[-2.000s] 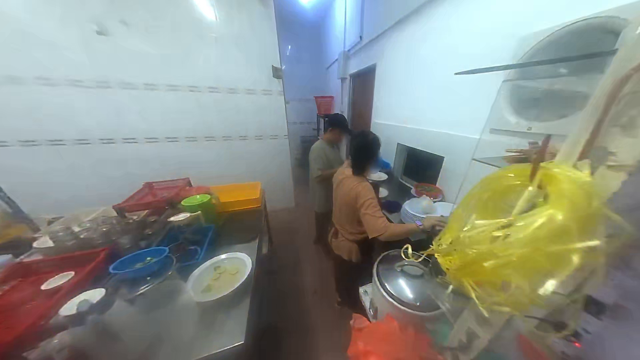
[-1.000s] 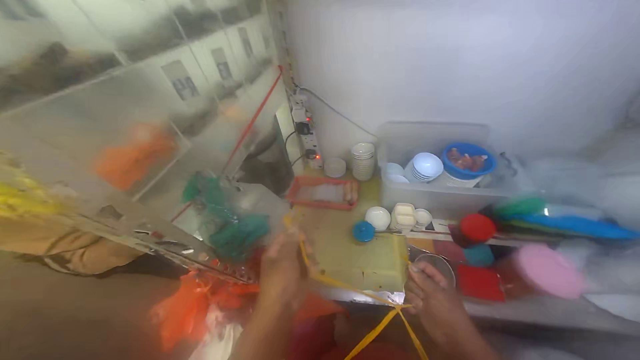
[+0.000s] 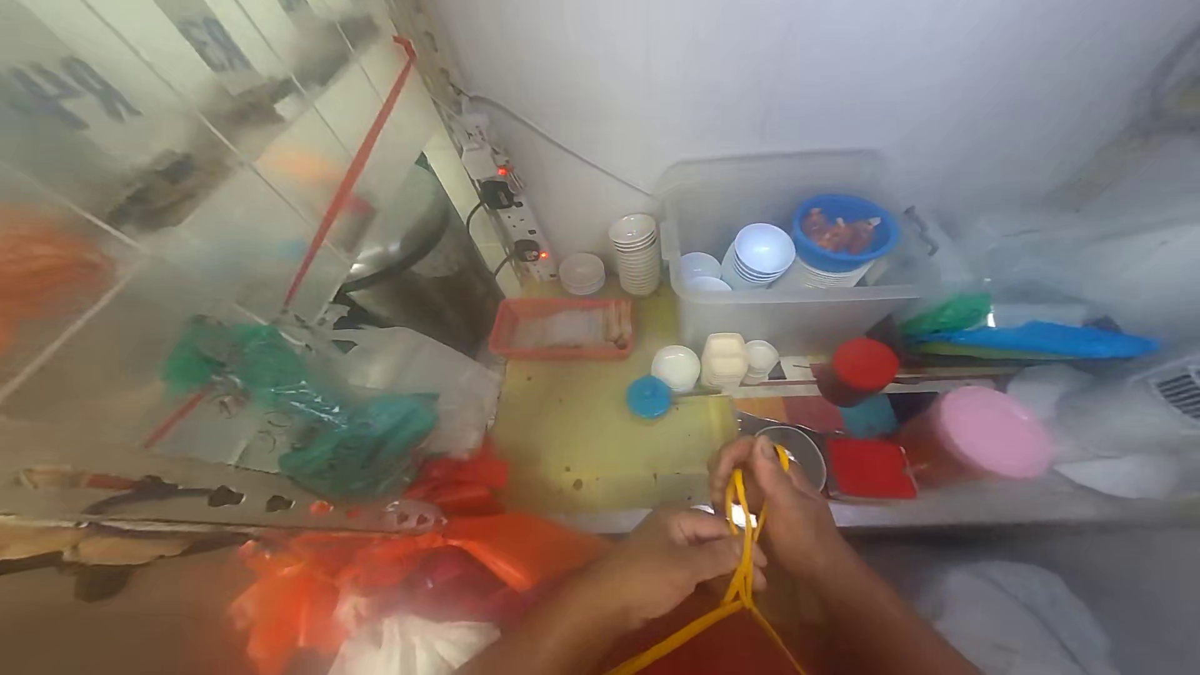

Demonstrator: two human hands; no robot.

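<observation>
A yellow strap (image 3: 742, 562) runs up from the bottom edge and forms a loop between my hands, low and right of the middle. My left hand (image 3: 661, 567) pinches the strap near the base of the loop. Above and to the right, my right hand (image 3: 773, 497) grips the loop's upper end between thumb and fingers. Dark red fabric (image 3: 694, 647) lies below the strap. Just behind my right hand is a round metal container (image 3: 797, 455), partly hidden by it.
A yellowish worktop (image 3: 600, 441) bears a red tray (image 3: 562, 330), stacked white bowls (image 3: 637, 255), a blue lid (image 3: 649, 397) and a clear plastic bin (image 3: 778, 314) of bowls. Right are red-lidded (image 3: 864, 366) and pink-lidded (image 3: 996, 433) containers. Orange bags (image 3: 506, 548) and green bags (image 3: 361, 445) hang left.
The view has swung from the kitchen aisle with two people to this worktop. My hands, apart on the yellow strap a second ago, are now close together, with the strap looped between them.
</observation>
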